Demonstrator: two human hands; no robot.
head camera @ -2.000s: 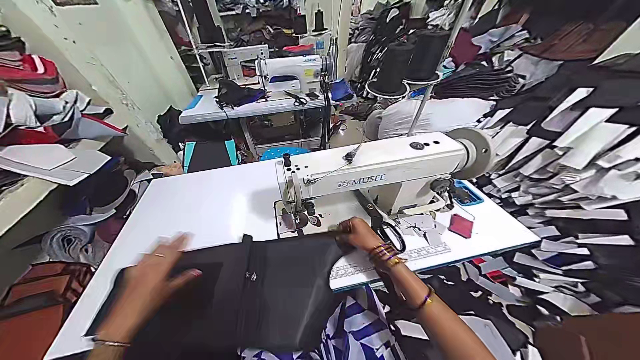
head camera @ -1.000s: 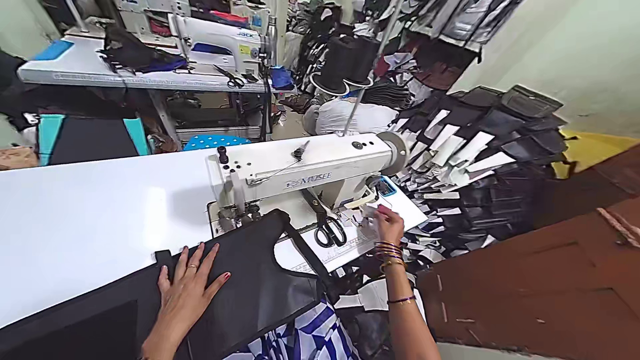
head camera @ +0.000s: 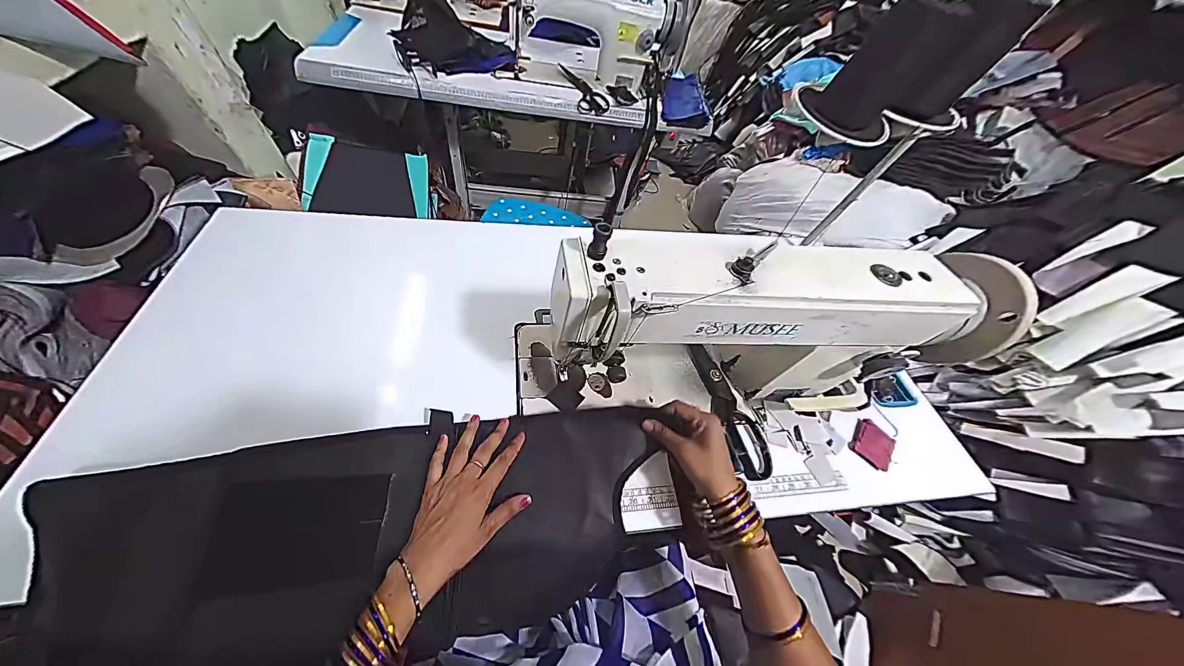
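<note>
A large piece of black fabric (head camera: 314, 527) lies over the front of the white sewing table (head camera: 305, 305) and hangs toward my lap. My left hand (head camera: 467, 499) rests flat on it with the fingers spread. My right hand (head camera: 694, 444) pinches the fabric's upper right corner between thumb and fingers. Just behind that edge stands the white sewing machine (head camera: 814, 296), its needle area above a metal plate. Black-handled scissors (head camera: 740, 430) lie right of my right hand, under the machine arm. A dark red square piece (head camera: 872, 444) lies farther right.
Behind the table is a second sewing machine (head camera: 592, 37) on its own table, with small scissors (head camera: 585, 91) and dark cloth. Black thread cones (head camera: 888, 74) stand above the machine at right. Piles of dark and white fabric pieces (head camera: 1101, 324) fill the right side; more cloth is heaped at left.
My right hand was near the dark red piece one second ago and now grips the black fabric's edge. The view has shifted.
</note>
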